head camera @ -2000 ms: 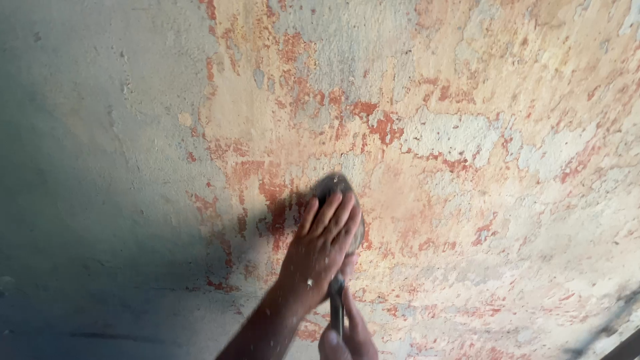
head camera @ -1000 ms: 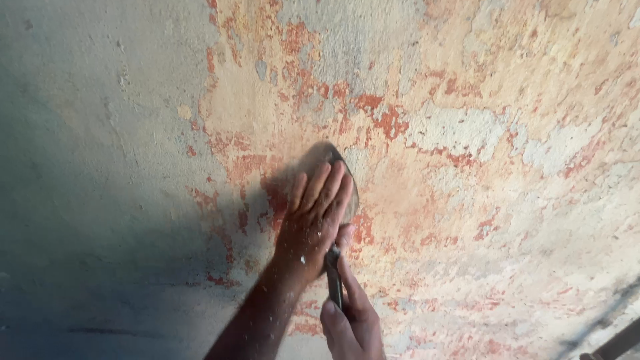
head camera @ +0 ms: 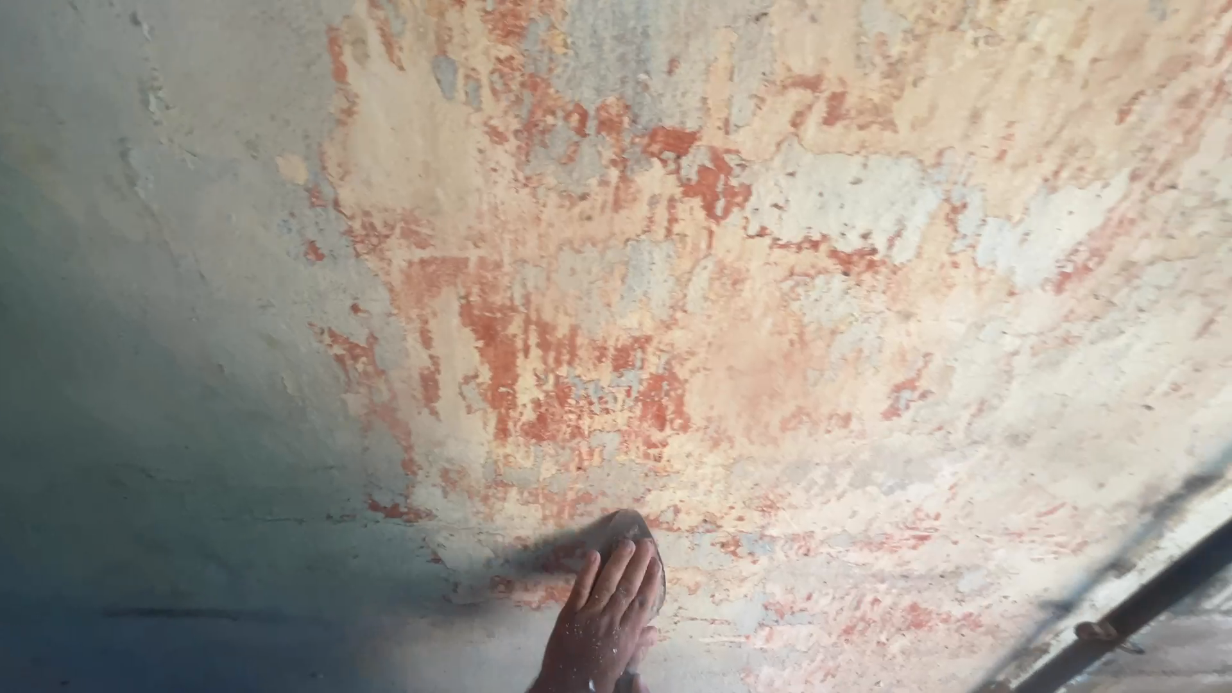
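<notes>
At the bottom middle of the head view, my left hand [head camera: 606,616] lies with its palm on the blade of a trowel-like metal scraper [head camera: 630,523], fingers pointing up. The blade's rounded tip shows beyond the fingertips, against the wall [head camera: 770,366]. Of my right hand [head camera: 643,647], only a little shows below and beside the left, close to the tool's handle [head camera: 629,681]; the rest is cut off by the bottom edge. Patches of red, cream and grey paint cover the flaking wall.
A dark pipe or bar [head camera: 1145,606] with a small fitting [head camera: 1095,631] runs diagonally across the lower right corner. Shadow covers the left and lower left of the wall.
Both hands and the scraper have moved down the wall, away from the red patches. More of the dark bar shows at the lower right.
</notes>
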